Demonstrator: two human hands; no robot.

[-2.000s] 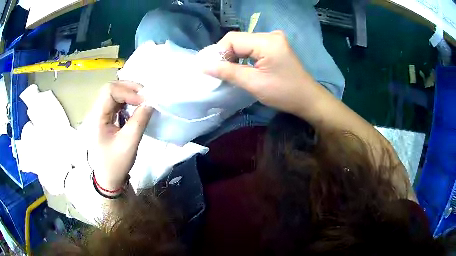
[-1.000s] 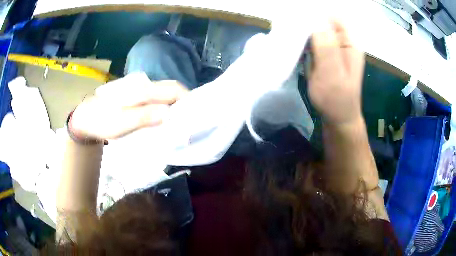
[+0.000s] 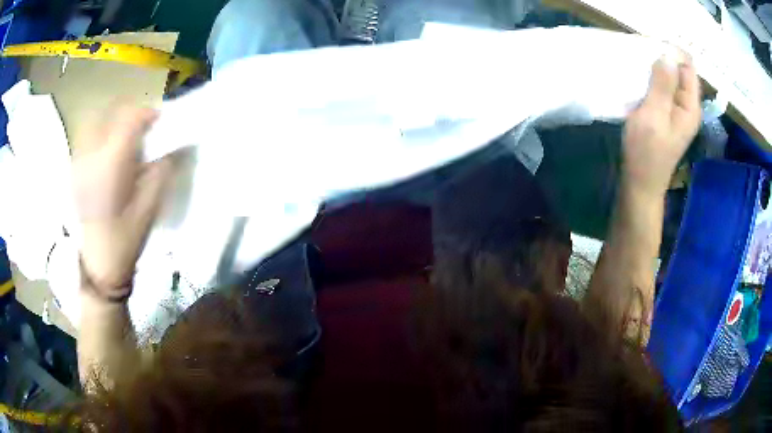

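A large white garment piece [image 3: 364,110] is stretched in a wide band across my lap from left to right. My left hand [image 3: 123,169] is blurred at its left end, with fingers at the cloth's edge; I cannot tell how firmly it holds. My right hand [image 3: 664,118] grips the right end by the machine table's edge, fingertips closed on the cloth. A lower part of the cloth hangs toward my body at the left. A small greyish-white fold [image 3: 529,150] hangs under the band near the right.
A bundle of white pieces [image 3: 34,161] lies at the left on cardboard [image 3: 102,80] beside a yellow metal tube [image 3: 93,52]. A blue bin [image 3: 707,254] stands at the right, with mixed items beside it. The white table [image 3: 711,51] is at the upper right.
The white cloth, earlier bunched between my hands over the lap, is now spread wide. My right hand has moved far right and my left hand further left. The view has shifted.
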